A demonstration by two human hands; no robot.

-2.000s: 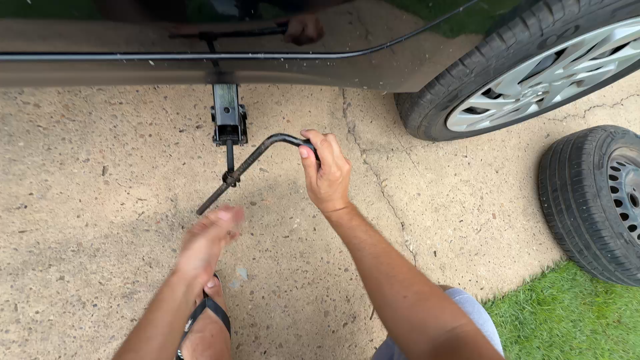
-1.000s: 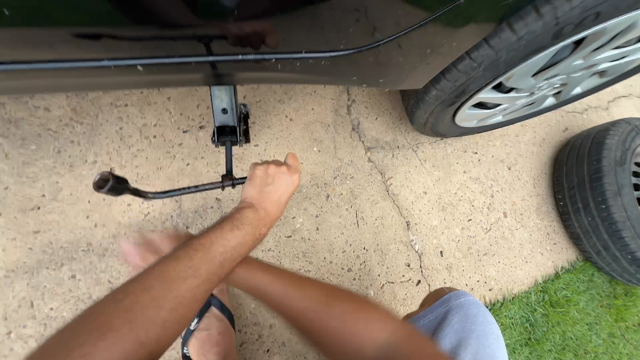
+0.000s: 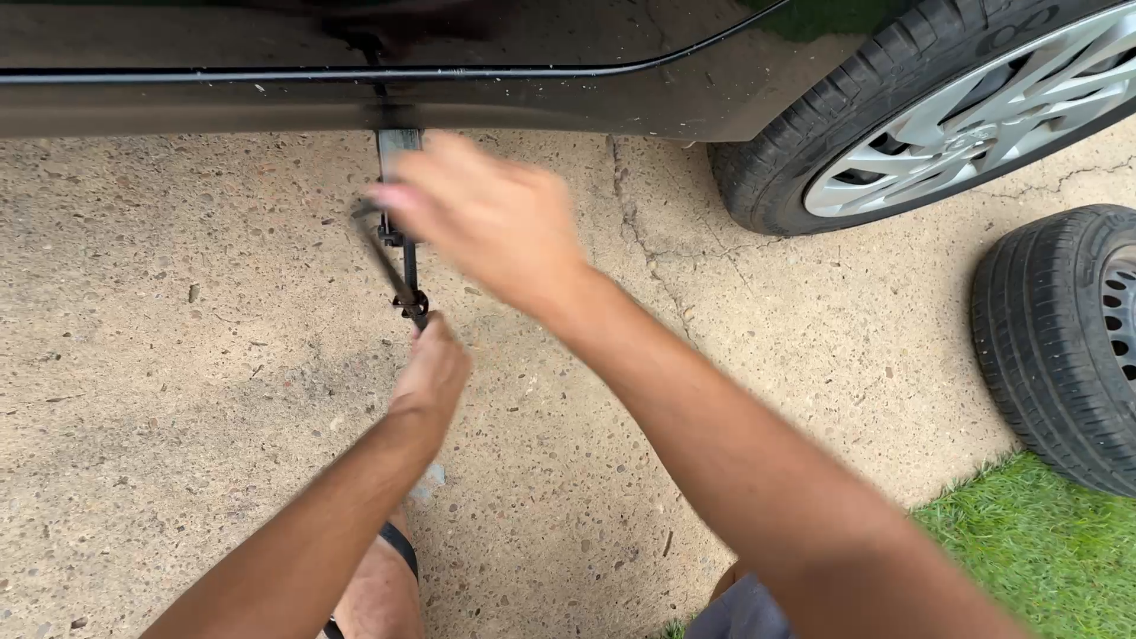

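A car jack [image 3: 399, 146] stands under the sill of a dark car, its top end partly behind my right hand. From it a black rod runs toward me to a ring joint, where a bent wheel wrench [image 3: 383, 257] passes through. My left hand [image 3: 435, 364] is closed around the wrench's near end, just below the joint. My right hand [image 3: 488, 213], blurred by motion, is over the jack beside the wrench's far end; whether it touches the wrench cannot be told.
The car's sill [image 3: 532, 106] spans the top. At the upper right stands its wheel with a silver cover [image 3: 967, 142]. A loose wheel [image 3: 1021, 328] stands at the right edge, by the grass [image 3: 1047, 541]. My sandalled foot [image 3: 382, 586] is on the cracked concrete below.
The wrench has turned from lying crosswise to pointing toward the car. My left hand stays on its end. My right hand has moved from the lower left up to the jack.
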